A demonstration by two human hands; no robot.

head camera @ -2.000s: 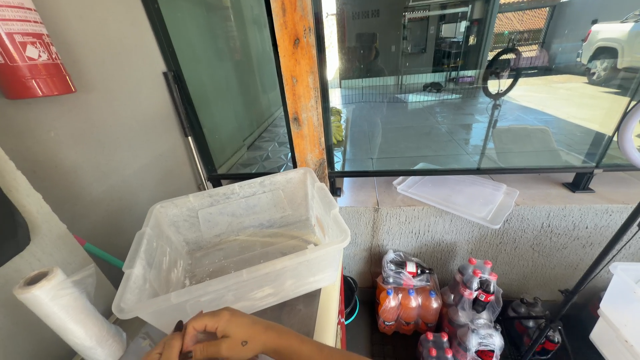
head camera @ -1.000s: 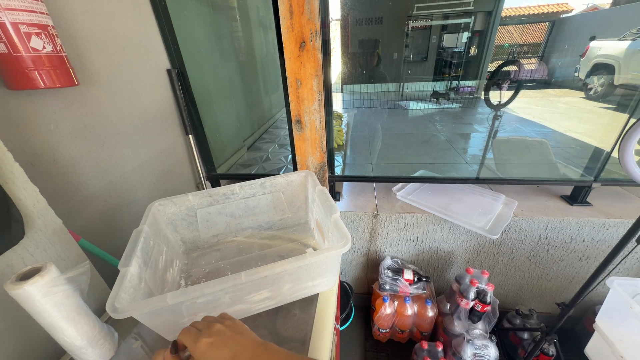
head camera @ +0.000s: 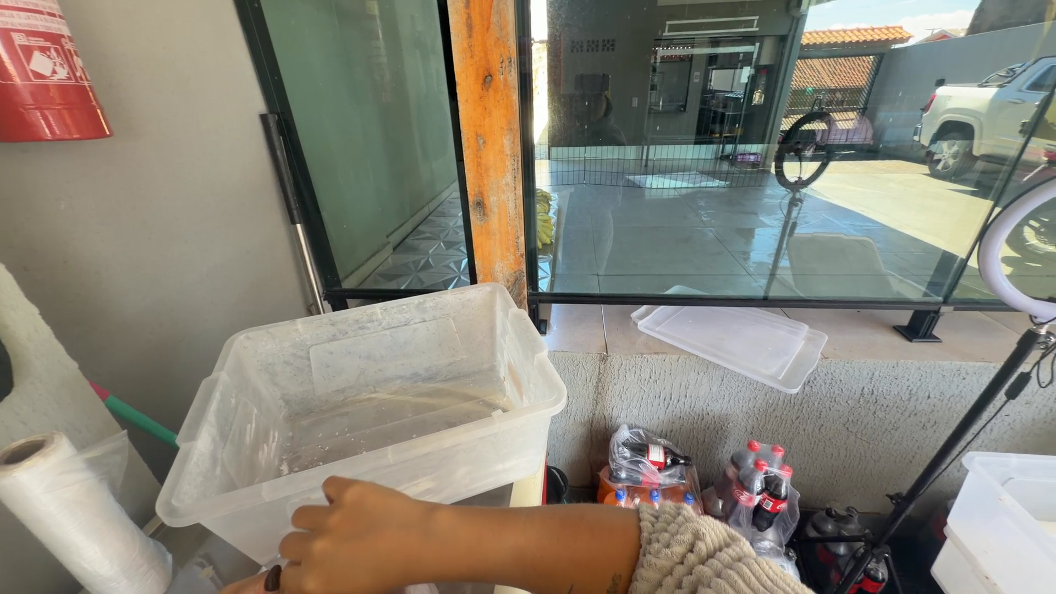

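Observation:
My right hand (head camera: pixel 355 532) is at the lower edge, in front of the near wall of a translucent plastic bin (head camera: pixel 379 458). Its fingers curl down and its forearm comes in from the right in a knitted sleeve; whether it holds anything is hidden. Just below its fingers, a sliver of what appears to be my left hand (head camera: pixel 246 584) shows, with a dark nail beside it; the rest is out of view. The bin stands open on top, with small pale bits and streaks inside. A roll of clear plastic bags (head camera: pixel 82 516) stands at the lower left.
Bottles with red caps (head camera: pixel 755 487) and wrapped orange drink bottles (head camera: pixel 652 495) stand low on the right. Translucent lids (head camera: pixel 730 338) lie on the ledge below the glass. A black stand (head camera: pixel 949 445) and a white plastic box (head camera: pixel 1002 511) are at the right; a fire extinguisher (head camera: pixel 54 74) hangs upper left.
My right arm reaches further into view, its forearm now crossing in front of the bin's lower right side, with the knitted sleeve showing. The bin and the roll stay in place.

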